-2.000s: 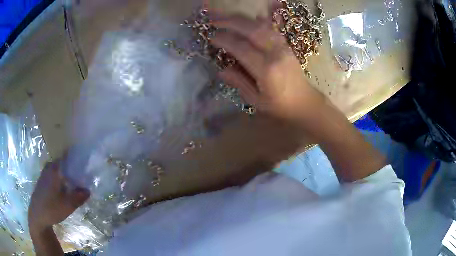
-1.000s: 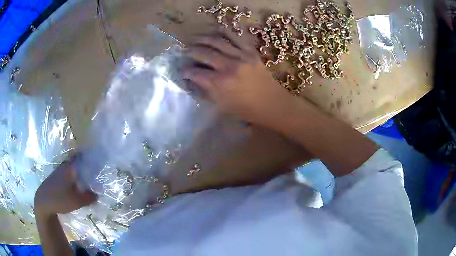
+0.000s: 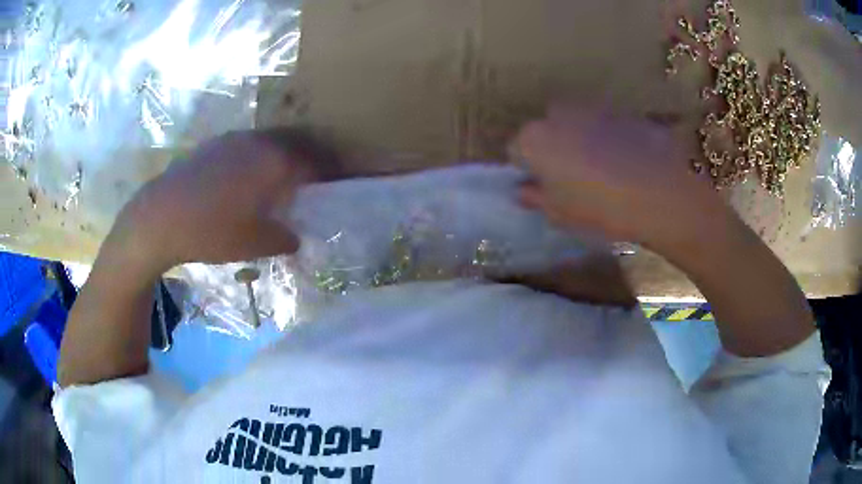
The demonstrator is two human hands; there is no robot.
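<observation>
A clear plastic bag point(image 3: 425, 213) lies stretched sideways close to my body, with several small gold metal pieces point(image 3: 397, 257) showing in or under it. My left hand point(image 3: 227, 194) is blurred and holds the bag's left end. My right hand point(image 3: 605, 175) is blurred and holds the bag's right end; its fingertips are at the upper corner. A loose heap of gold curved metal pieces point(image 3: 756, 118) lies on the cardboard sheet point(image 3: 397, 85) to the right of my right hand.
Glossy plastic sheets dotted with small pieces point(image 3: 151, 76) cover the far left. More clear plastic point(image 3: 250, 293) hangs at the near left edge. A small plastic bag point(image 3: 836, 180) lies at the right edge. Blue bins point(image 3: 28, 293) are at lower left. Yellow-and-black tape point(image 3: 676, 312) marks the floor.
My view has shifted left. The bag has moved close to my body and is now stretched flat between both hands. My right hand has left the area beside the heap and grips the bag's right end.
</observation>
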